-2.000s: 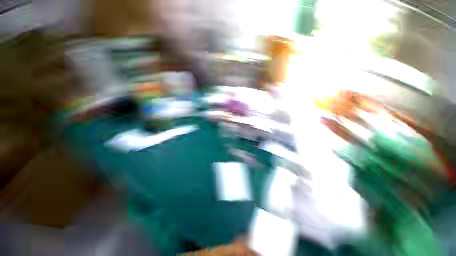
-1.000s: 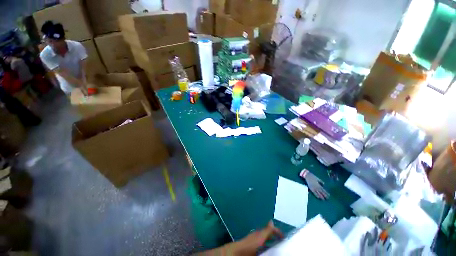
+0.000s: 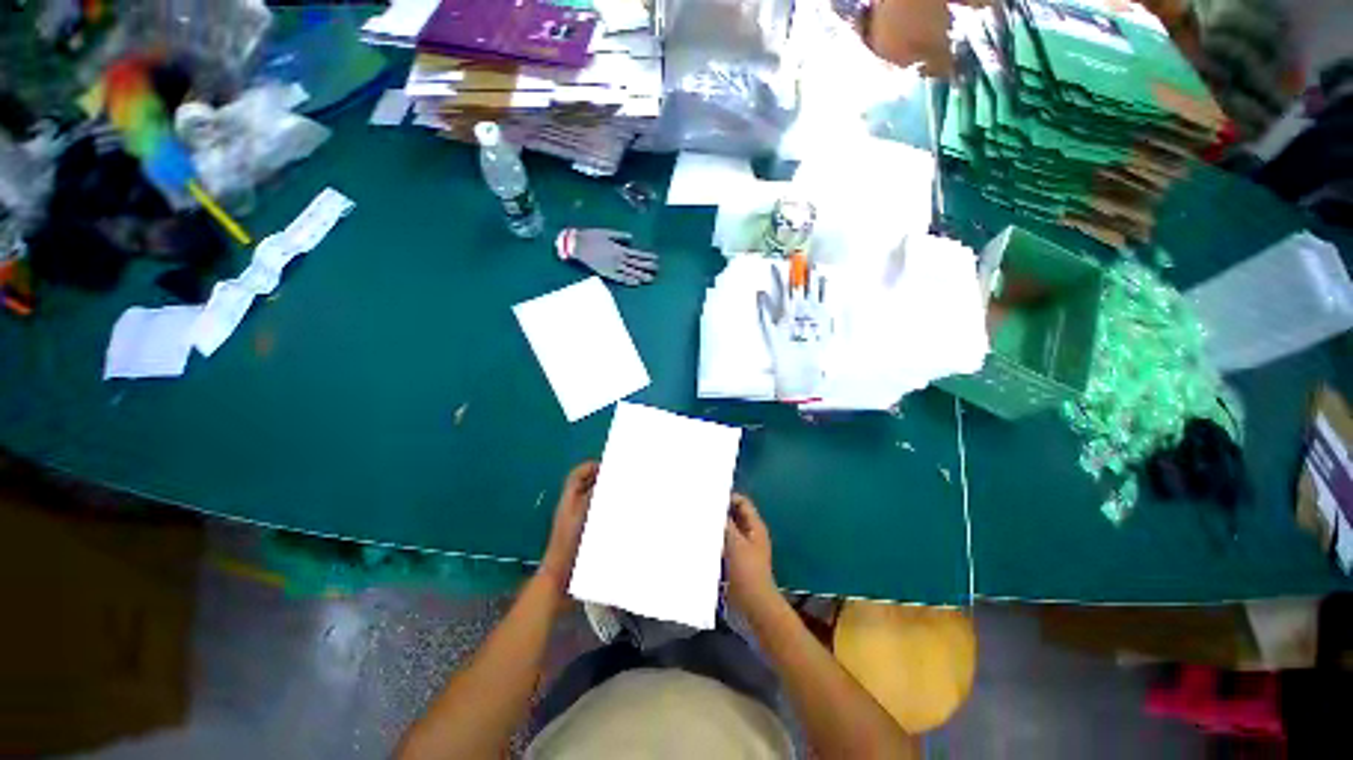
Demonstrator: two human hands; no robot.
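A white sheet (image 3: pixel 657 515) is held at the table's near edge, between both hands. My left hand (image 3: pixel 573 520) grips its left side and my right hand (image 3: pixel 746 552) grips its right side; the fingers are partly hidden by the sheet. No blade shows in either hand. A smaller white sheet (image 3: pixel 582 349) lies flat on the green table just beyond. A stack of white sheets (image 3: pixel 905 334) stands to the right, with a grey glove, an orange-handled tool (image 3: pixel 798 273) and a metal can (image 3: pixel 789 226) on it.
A knit glove (image 3: pixel 608 256) and a clear bottle (image 3: pixel 509 181) lie beyond. Left are white paper pieces (image 3: pixel 153 342) and a feather duster (image 3: pixel 149 134). Right are an open green box (image 3: pixel 1043 319) and green packing pieces (image 3: pixel 1143 364). A round stool (image 3: pixel 905 664) stands by the green table (image 3: pixel 401 475).
The view has swung right and down to face the table squarely. Both hands now show on the held sheet; one second ago only one hand and part of the sheet showed at the bottom.
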